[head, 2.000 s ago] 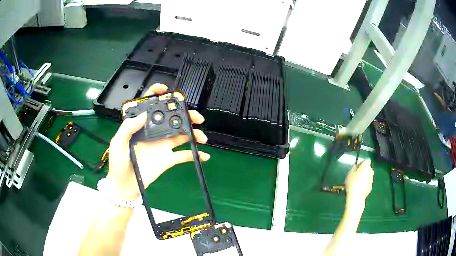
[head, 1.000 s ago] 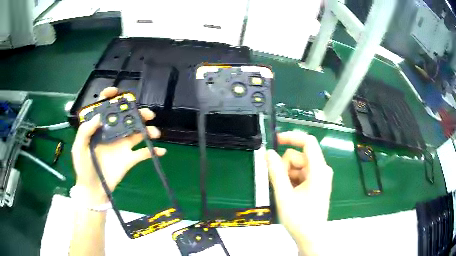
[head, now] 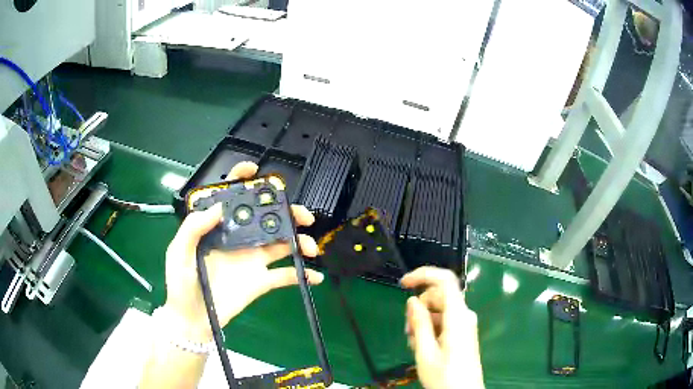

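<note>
My left hand (head: 201, 266) holds a black phone middle frame (head: 254, 220) upright by its camera end, with gold-orange patches at both ends and my hand visible through its window. My right hand (head: 444, 327) holds a second phone middle frame (head: 361, 254) by its right side; it is tilted, dark and somewhat blurred, in front of the tray. The black tray (head: 277, 121) lies behind both hands, with dark frames (head: 327, 178) standing upright in its pockets. The lower ends of both held frames reach close to the picture's bottom edge.
Another frame (head: 564, 310) lies on the green bench (head: 501, 327) at the right. Behind it is a second black tray (head: 634, 262). A curved pale post (head: 638, 137) rises nearby. A metal fixture with blue tubes (head: 61, 137) stands left. A white mat (head: 125, 349) lies at the lower left.
My right hand first reached to the bench at right, then brought a frame up beside the left one. That frame is now lower and tilted. The view has shifted. My left hand keeps its frame.
</note>
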